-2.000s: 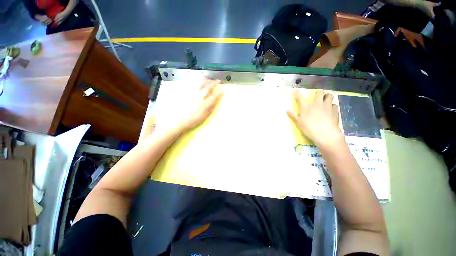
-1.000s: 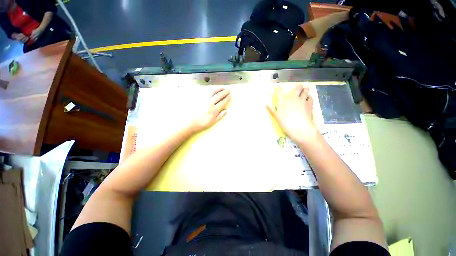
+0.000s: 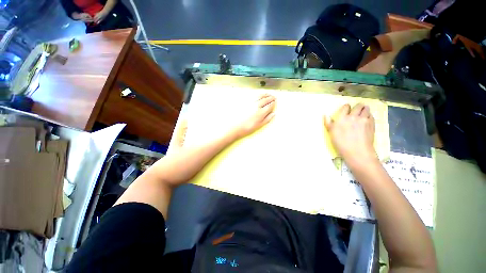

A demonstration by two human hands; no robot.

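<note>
A large yellow panel (image 3: 250, 170), glaring white in its middle, lies over the pale board (image 3: 421, 205) in front of me. The board has a green frame and metal bar (image 3: 314, 88) along its far edge, a dark square and writing at right. My left hand (image 3: 259, 114) rests on the panel, fingers slightly curled near the bar. My right hand (image 3: 353, 130) lies on the panel's right part, fingers bent and fingertips down. Glare hides the panel's far edge. Whether either hand grips it cannot be told.
A wooden desk (image 3: 80, 69) stands at the left. Brown pieces (image 3: 32, 181) are piled at lower left. Black backpacks (image 3: 341, 34) lie beyond the bar and at right, near a carton (image 3: 394, 45). A person in red and black (image 3: 98, 13) is at upper left.
The view has shifted, so the board shows farther right. My left hand has slid towards the middle of the panel with its fingers more curled. My right-hand fingers are also more bent.
</note>
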